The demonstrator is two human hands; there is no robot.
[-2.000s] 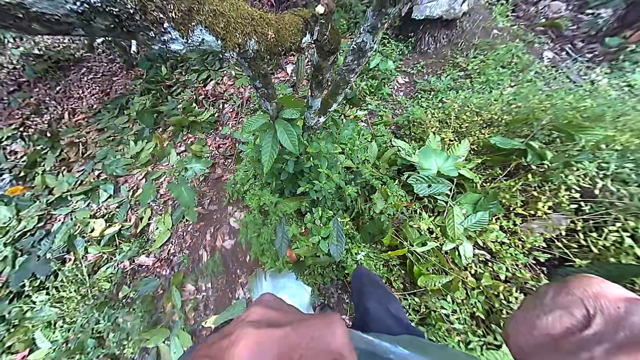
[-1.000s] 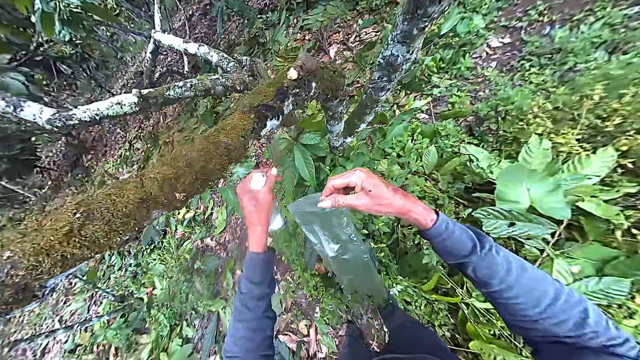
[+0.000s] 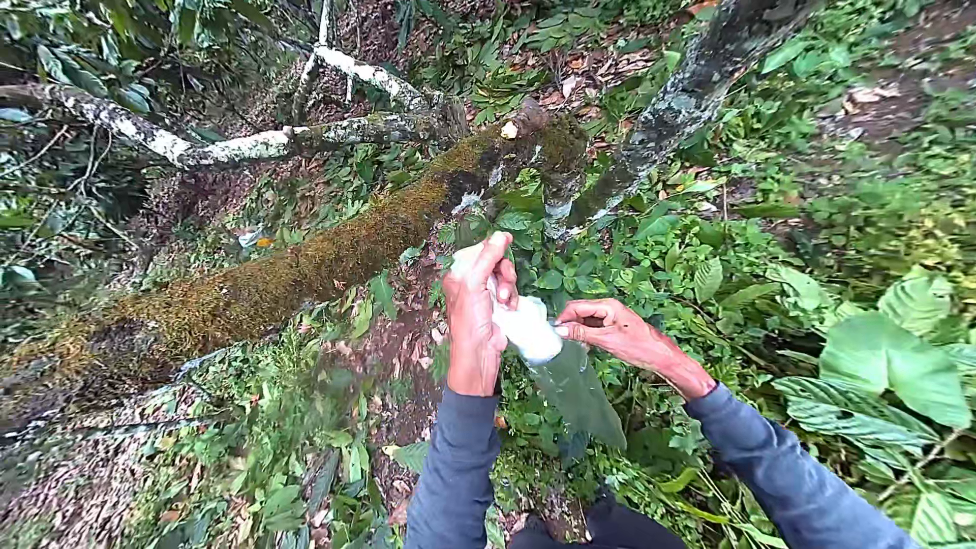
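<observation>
My left hand is closed around a white, soft-looking bundle, which sticks out to the right below its fingers; what the bundle is made of cannot be told. Close by on the right, my right hand pinches the rim of a clear greenish plastic bag between thumb and fingers. The bag hangs down from there, and its upper edge meets the lower end of the white bundle. Whether the bundle is inside the bag's mouth or just in front of it cannot be told.
A mossy trunk slants from the lower left to a cut stub. Pale lichen-covered branches reach left from it, and another trunk rises at the upper right. Broad leaves grow at the right, over leaf-strewn ground.
My left hand has moved close to my right hand, and the white bundle now shows between them at the bag's top. One second ago the hands were farther apart. The view has shifted widely since the first frame.
</observation>
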